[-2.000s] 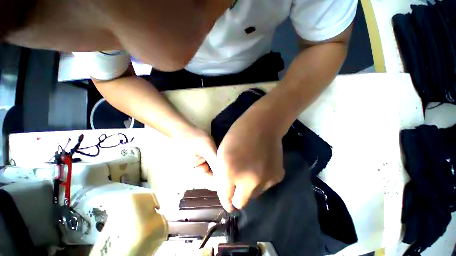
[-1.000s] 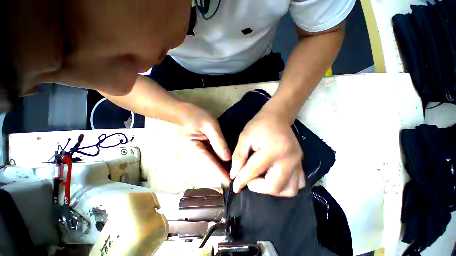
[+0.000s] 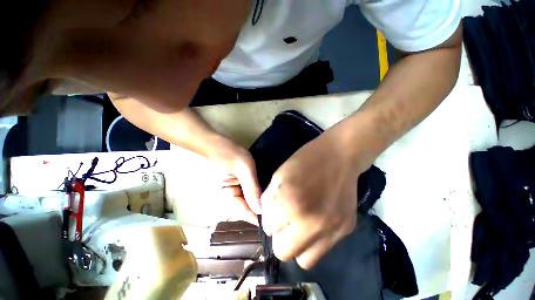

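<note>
A black fabric workpiece (image 3: 346, 263) lies beside and under my left hand, its lower part at the presser foot (image 3: 271, 266). A narrow black edge strip (image 3: 265, 237) runs from my fingers to the foot. My left hand (image 3: 314, 196), at picture right, is bent over the fabric with its fingertips at the strip just above the foot; they are partly hidden. My right hand (image 3: 240, 181), at picture left, pinches the strip's upper end. A thin pale line shows on the fabric's upper panel (image 3: 284, 137).
The cream sewing machine head (image 3: 155, 258) is at bottom left, with red-handled snips (image 3: 78, 211) on it. Black thread (image 3: 114, 170) lies in loops behind. Dark fabric piles (image 3: 504, 211) are at the right edge. Part of a head covers the upper left.
My left hand has moved down toward the foot, and its forearm has swung outward to picture right. My right hand stays near the strip. The upper fabric panel has shifted slightly.
</note>
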